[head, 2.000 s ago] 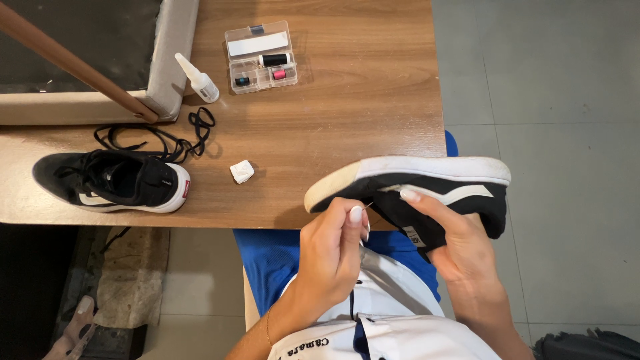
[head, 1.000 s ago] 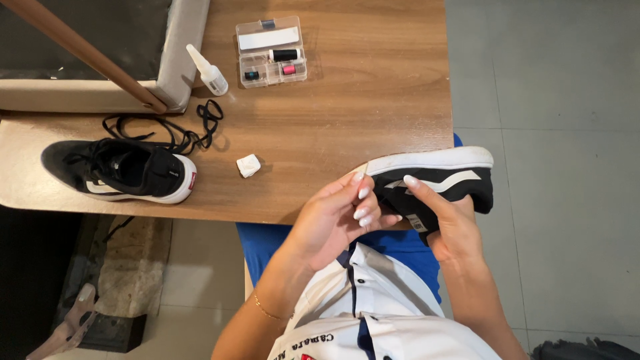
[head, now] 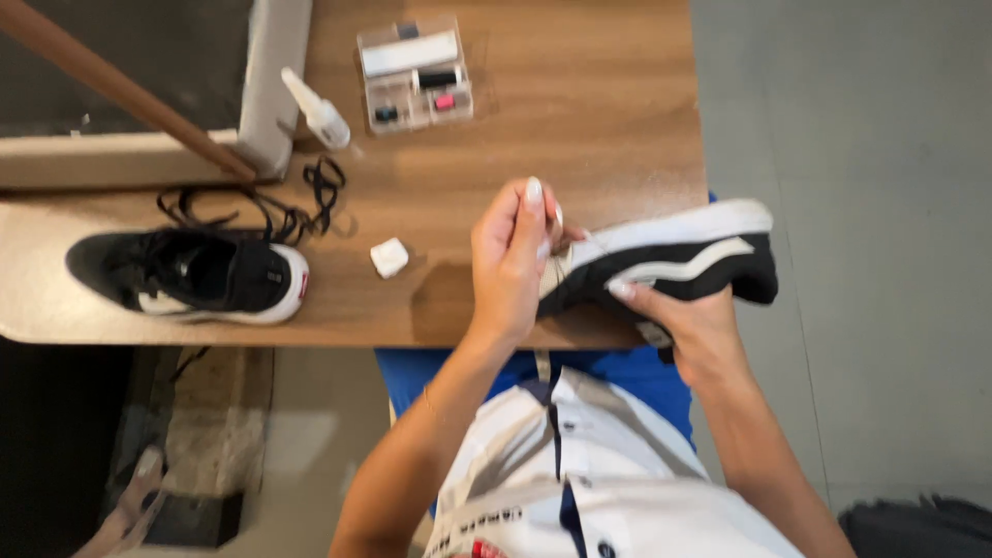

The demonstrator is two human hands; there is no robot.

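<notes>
My right hand (head: pixel 697 325) grips a black sneaker (head: pixel 678 263) with a white sole and white side stripe, thumb on its side, fingers beneath. The shoe lies on its side at the table edge, toe to the left. My left hand (head: pixel 511 256) is raised over the toe with thumb and fingers pinched; a fine dark thread (head: pixel 597 246) runs between it and the shoe. Whether a needle is in those fingers cannot be told. The other black sneaker (head: pixel 186 271) stands at left, below loose black laces (head: pixel 263 213). A small white block (head: pixel 389 257) lies between the shoes.
A clear plastic box (head: pixel 418 101) with thread spools lies at the back of the wooden table (head: pixel 581 101). Beside it lies a white nozzle bottle (head: pixel 318 112). A pale-framed object (head: pixel 267 93) with a brown rod (head: pixel 132 89) fills the upper left. A person's foot (head: pixel 143 480) shows lower left.
My left hand has moved away from the shoe's side and up over the toe. My right hand keeps its hold on the sneaker.
</notes>
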